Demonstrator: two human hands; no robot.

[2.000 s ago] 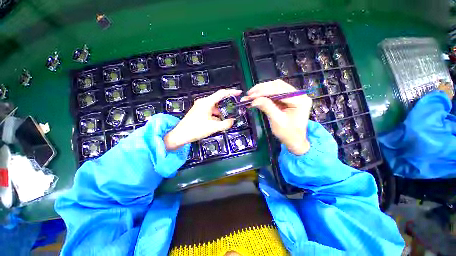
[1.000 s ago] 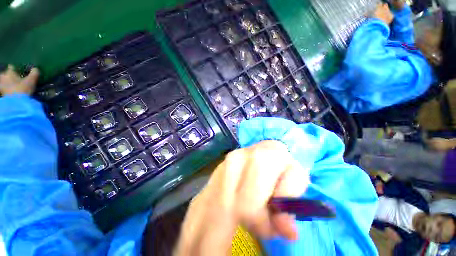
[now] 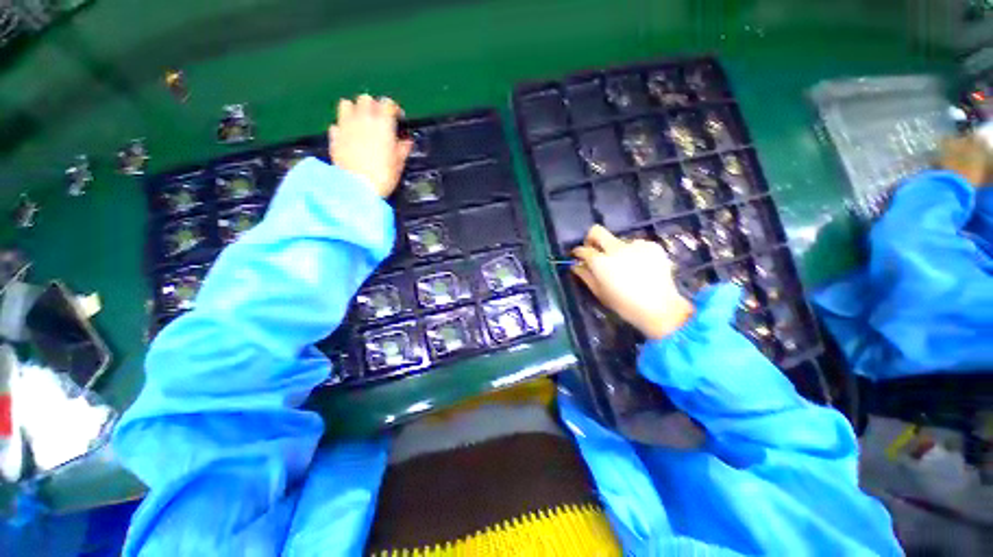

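The left black tray (image 3: 346,380) holds square silvery modules with greenish centres in most pockets; a few pockets at its right side are empty. My left hand (image 3: 370,144) is over the tray's back edge with fingers bent down; what is under the fingertips is hidden. My right hand (image 3: 629,281) is over the left part of the right black tray (image 3: 524,103), fingers closed on a slim tool (image 3: 562,261) whose thin tip points left. The right tray holds irregular shiny brownish parts (image 3: 688,136), with empty pockets at its left side.
Loose small modules (image 3: 133,158) lie on the green mat (image 3: 436,65) at the back left. A dark rectangle (image 3: 68,332) and crumpled white material (image 3: 54,408) are at the left edge. At the right are a clear ribbed tray (image 3: 887,136) and a neighbour's blue sleeve (image 3: 920,272).
The view has swung back from its tilt. My left hand has moved from the far left onto the left tray's back edge. My right hand has moved from near my body to the right tray.
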